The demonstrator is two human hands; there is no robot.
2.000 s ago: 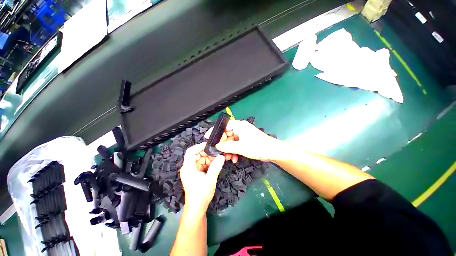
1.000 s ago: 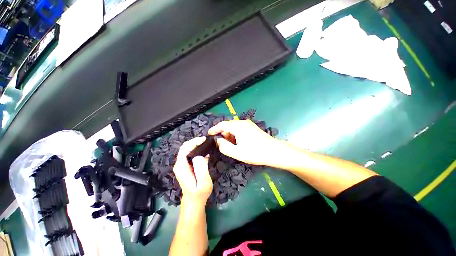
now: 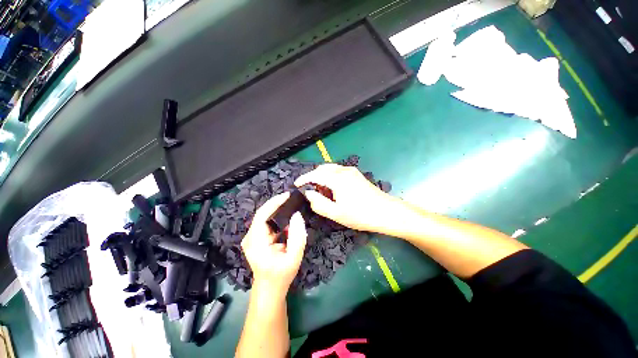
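A black handle part [image 3: 287, 210] is held between my two hands above the heap of small black inserts [image 3: 238, 206]. My left hand [image 3: 271, 245] is closed around its lower left end, with the thumb along its side. My right hand [image 3: 343, 198] has its fingers and thumb at the upper right end. The fingers hide that end, so I cannot tell whether an insert is there. Loose black handle parts [image 3: 183, 247] lie tangled left of the heap.
A long black tray [image 3: 280, 105] lies behind the heap, with a black handle [image 3: 169, 124] at its left end. Rows of handles [image 3: 68, 269] lie in the plastic-lined bin [image 3: 24, 234] at far left. A squeeze bottle [image 3: 435, 59] and white cloth [image 3: 507, 80] lie right.
The handle part has turned from nearly upright to tilted lower left. My left hand has moved to its lower end and my right hand now covers its upper end.
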